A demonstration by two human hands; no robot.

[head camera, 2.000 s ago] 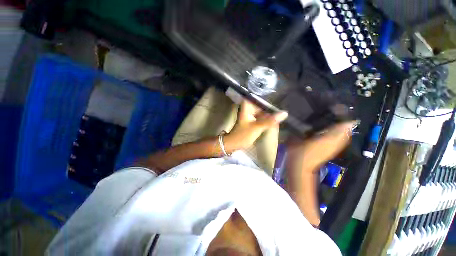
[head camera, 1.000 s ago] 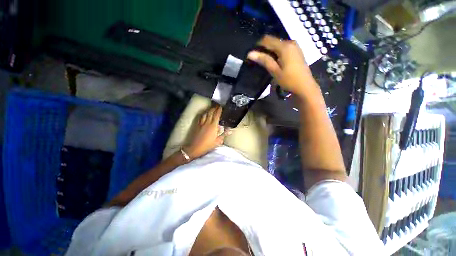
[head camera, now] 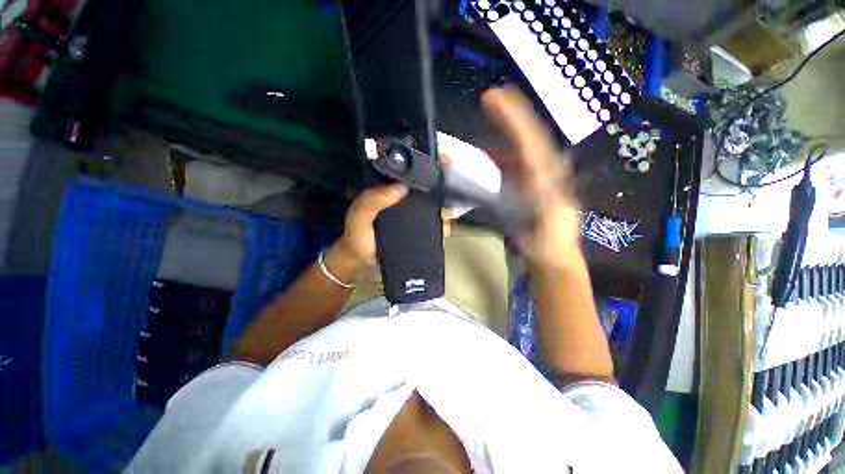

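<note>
A long black lock panel (head camera: 409, 243) stands lengthwise in front of my chest, its smooth outer side facing me. My left hand (head camera: 368, 225) holds it by its left edge near the lower end. A black lever handle (head camera: 468, 190) sticks out from the panel to the right, blurred towards its tip. My right hand (head camera: 537, 185) is at the lever's outer end, blurred, with fingers raised; whether it grips the lever cannot be told. The panel's upper end runs up over the mat.
A white board (head camera: 547, 79) with rows of round parts, small silver rounds (head camera: 636, 146), thin pins (head camera: 609, 230) and a blue screwdriver (head camera: 669, 243) lie right. A white handle rack (head camera: 801, 361) is far right. A blue crate (head camera: 79, 305) is left; a green mat (head camera: 241, 65) lies beyond.
The panel has turned from its hub side to its smooth outer side, with the lever now pointing right. My right hand has moved from the panel's upper end to beside the lever's end.
</note>
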